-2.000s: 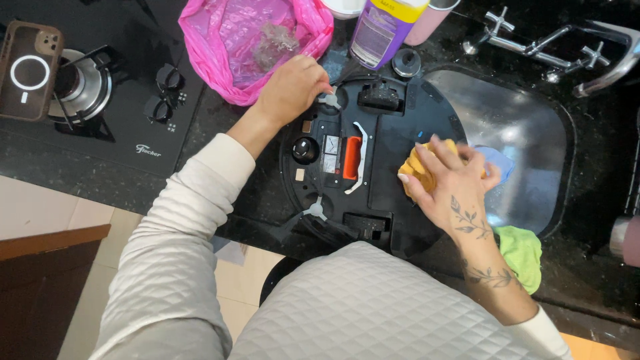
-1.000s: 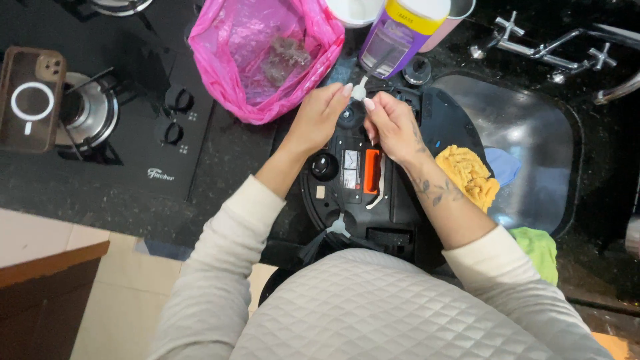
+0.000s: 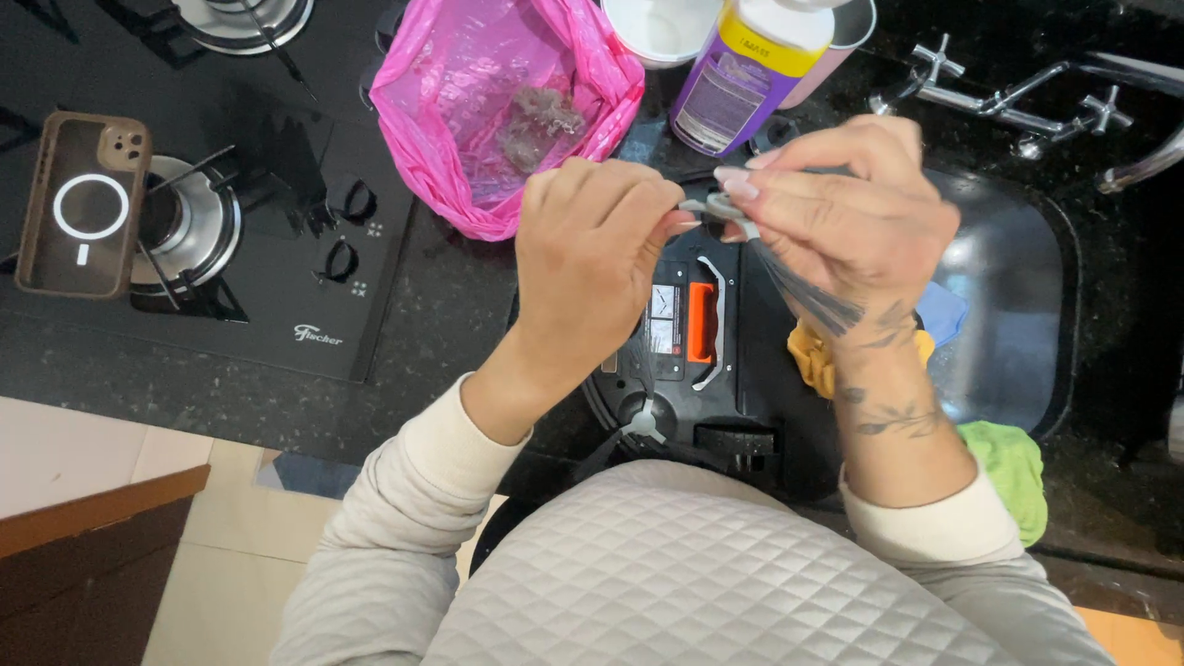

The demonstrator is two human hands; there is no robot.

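Above the overturned robot vacuum, my left hand pinches one arm of a grey side brush. My right hand grips the same brush by its hub and another arm, and dark bristles hang down beside its palm. A second three-armed side brush sits on the vacuum's underside, near my body. Between the two brushes lie an orange part and a curved white strip. My left hand and the held brush hide part of the vacuum.
A pink plastic bag with grey lint stands behind my left hand. Beside it are a white bowl and a purple bottle. A yellow cloth lies by the sink, a green cloth at its edge. A phone rests on the cooktop.
My right hand has let go of the yellow cloth and joined my left at the side brush. Both hands have lifted the brush, which was at the vacuum's far corner two seconds ago.
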